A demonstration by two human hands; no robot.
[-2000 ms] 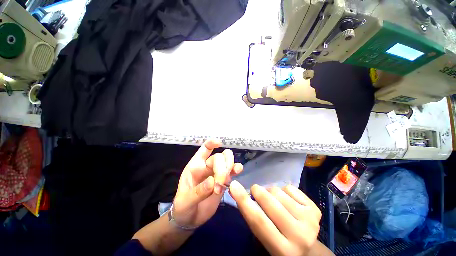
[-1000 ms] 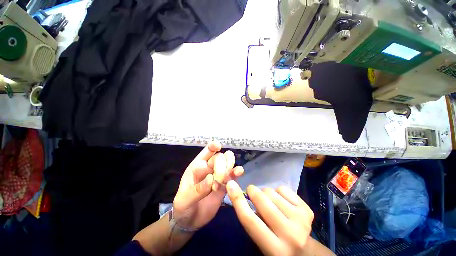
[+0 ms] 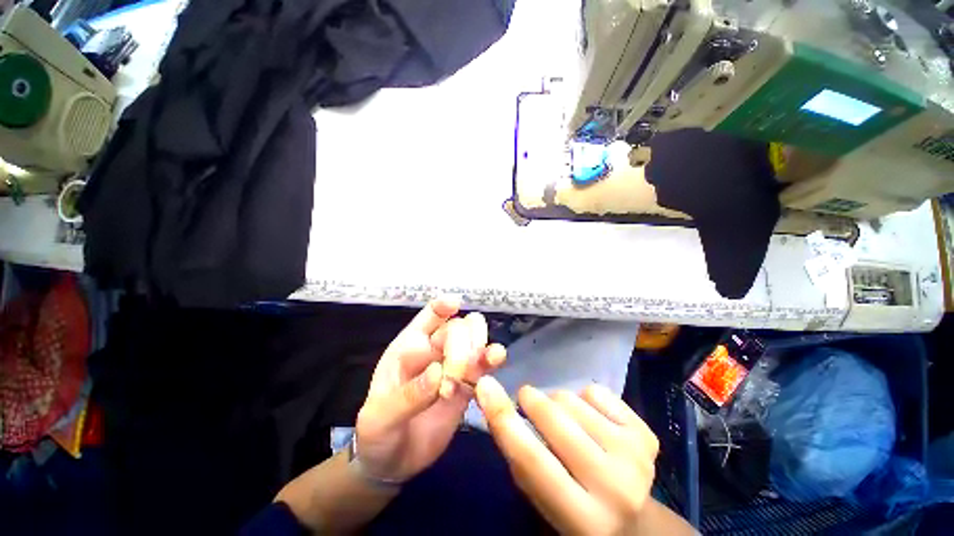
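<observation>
My left hand is palm up in front of the table edge, with a band at the wrist and its fingers curled. My right hand is beside it, back of the hand up, its fingertips close to the left thumb and fingertips. Something tiny and dark may be between the fingertips; it is too small to make out, and I cannot tell which hand grips it. A black garment lies heaped on the table at the left. A black cut piece hangs under the arm of the sewing machine.
The white table's front edge has printed marks and lies just beyond my hands. A blue crate at lower right holds a lit smartphone and a blue plastic bag. Another machine stands at left. Dark cloth hangs at lower left.
My hands stay in nearly the same place. My right fingers have shifted slightly and my left thumb has moved a little at the fingertips. The cloth and the machine have not moved.
</observation>
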